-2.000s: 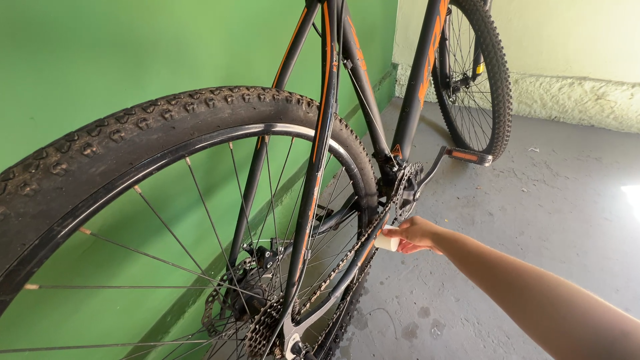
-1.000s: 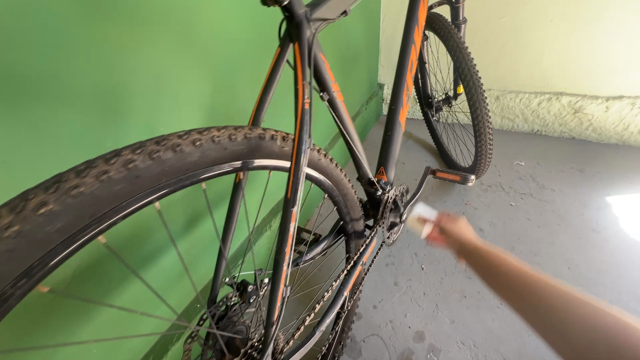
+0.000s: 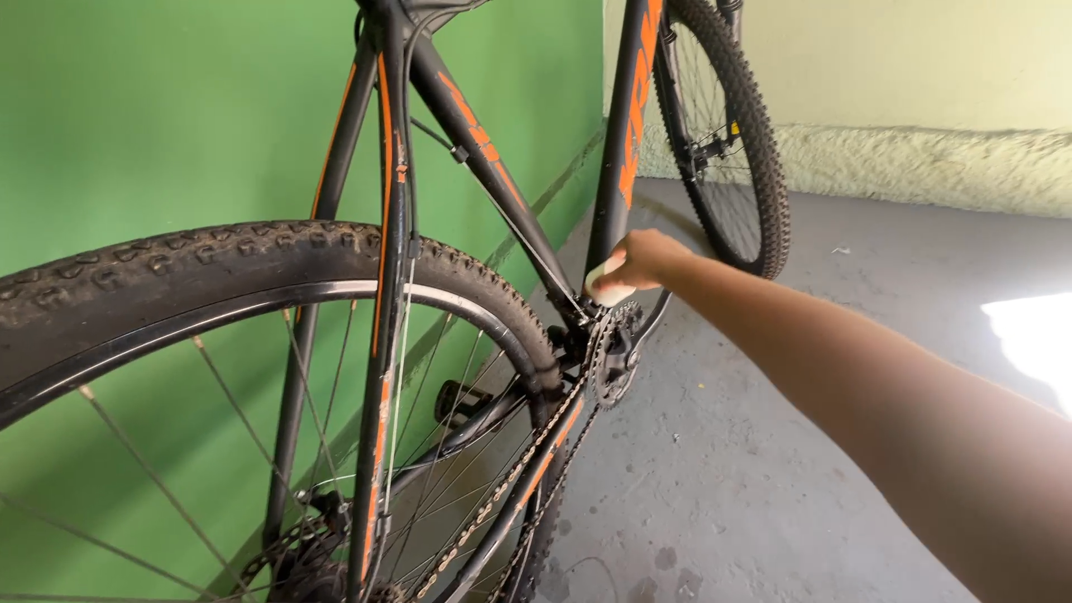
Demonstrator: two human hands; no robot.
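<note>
My right hand (image 3: pixel 649 264) reaches in from the right and grips a small white pad or sponge (image 3: pixel 610 285); the exact kind cannot be told. It holds the pad against the lower end of the bicycle's down tube (image 3: pixel 618 151), just above the bottom bracket and chainring (image 3: pixel 618 360). The frame is black with orange markings. Below the hand, the chain (image 3: pixel 494 507) runs back along the chainstay (image 3: pixel 536 481). A knobby rear tire (image 3: pixel 209 260) with dried dirt on it fills the left side. My left hand is out of view.
Close behind the bicycle rises a green wall (image 3: pixel 184 109). The front wheel (image 3: pixel 770 201) stands near a pale yellow wall (image 3: pixel 904 67) with a rough base. On the grey floor (image 3: pixel 804 469) are dark wet spots and a bright patch of light. A pedal (image 3: pixel 461 404) shows through the rear spokes.
My right hand has moved with the white pad from beside the chainstay, past the chainring, up to the lower down tube. The view has shifted somewhat.
</note>
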